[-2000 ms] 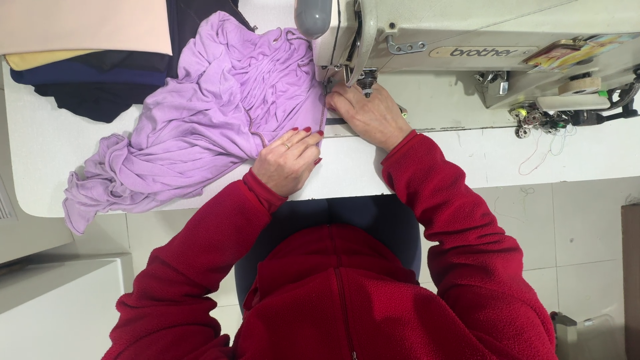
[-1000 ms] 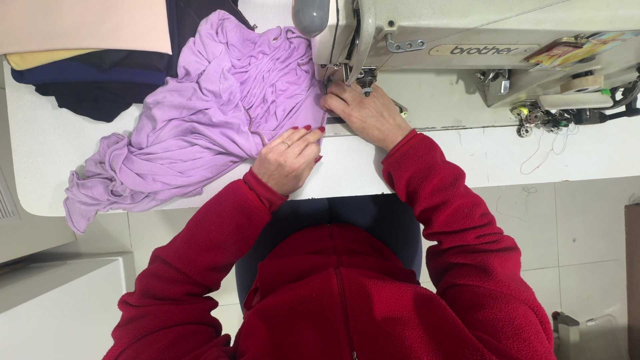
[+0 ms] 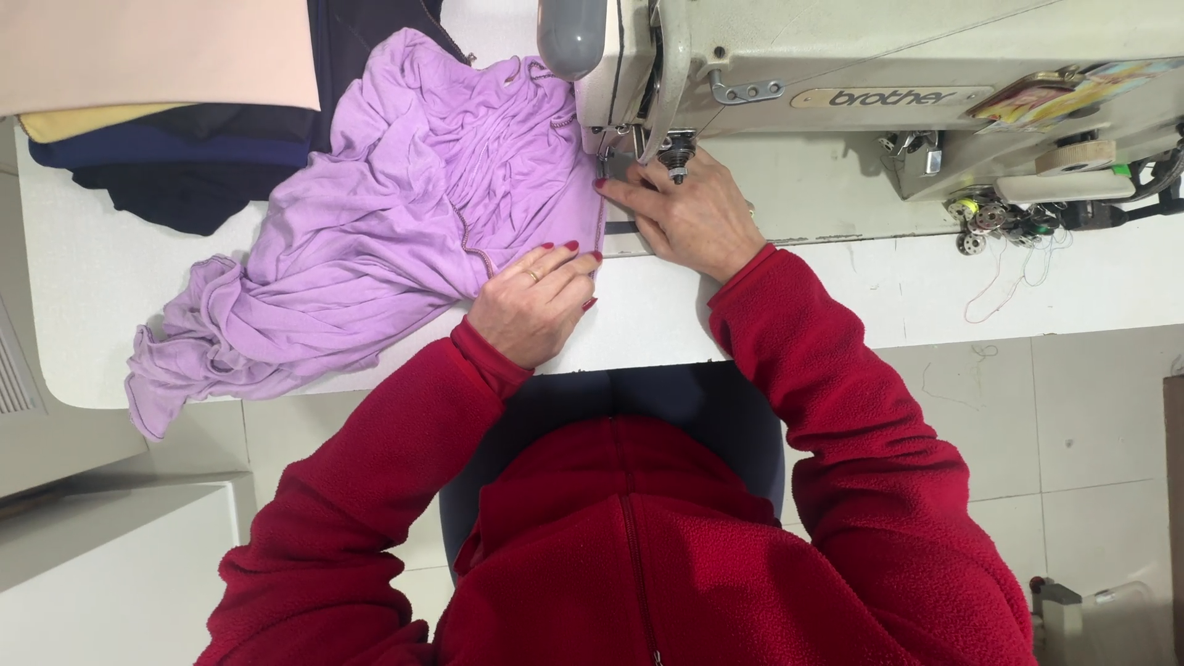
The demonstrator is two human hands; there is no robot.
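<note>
A bunched lilac knit fabric with dark stitched seams lies on the white sewing table, its right edge at the needle area of a Brother sewing machine. My left hand rests on the front right corner of the fabric, fingers together and pressing its edge; it does not clearly grip. My right hand lies on the machine bed just right of the presser foot. Its index fingertip touches the fabric's edge beside the foot. The other fingers are partly hidden behind the tension dial.
Folded pink fabric lies at the far left over yellow, navy and black cloth. Several metal bobbins with loose threads sit at the right of the machine. The table's front edge runs before my body.
My right index finger is straighter, its tip now on the fabric edge by the presser foot. My left hand and the lilac fabric have hardly moved.
</note>
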